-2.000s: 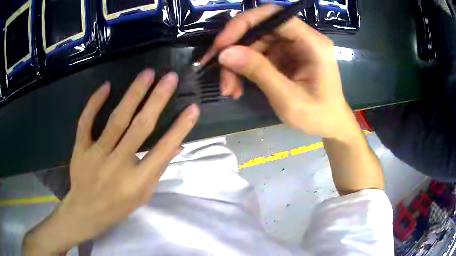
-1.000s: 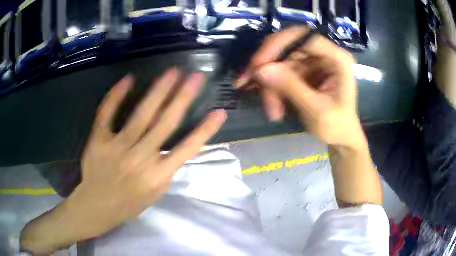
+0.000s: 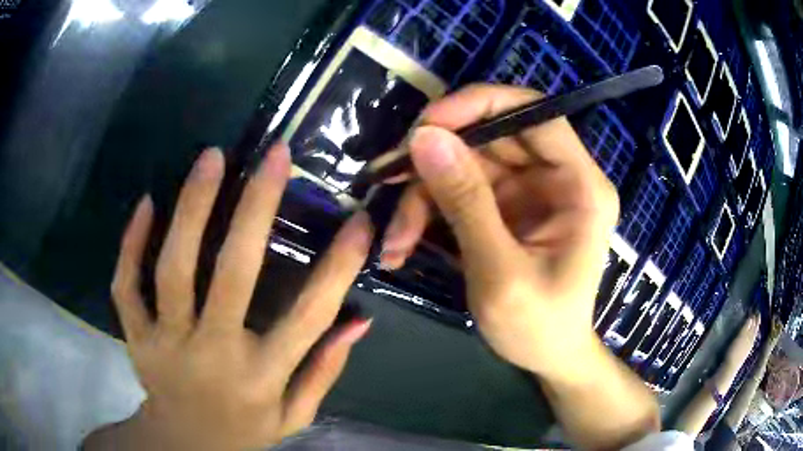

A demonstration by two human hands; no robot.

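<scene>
My right hand (image 3: 519, 211) holds dark tweezers (image 3: 546, 110), their tip down at the lower edge of the nearest housing's pale window frame (image 3: 401, 63). Inside that frame is a dark, glaring window (image 3: 348, 110). My left hand (image 3: 238, 291) is spread at the left end of the black tray (image 3: 405, 295), its index fingertip close to the tweezer tip. It holds nothing visible. The tray holds blue housings (image 3: 453, 35) with gridded keypads. Whether a small piece is at the tip cannot be told.
More housings with pale window frames (image 3: 682, 136) run to the right. The dark green bench top (image 3: 396, 379) shows in front of the tray and at the left. Another person's forearm (image 3: 726, 370) is at the lower right. Grey floor shows at the lower left.
The view has turned to the tray. The right hand with the tweezers has moved from the sheet with dark strips to the nearest housing. The left hand has moved from the sheet to the tray's end.
</scene>
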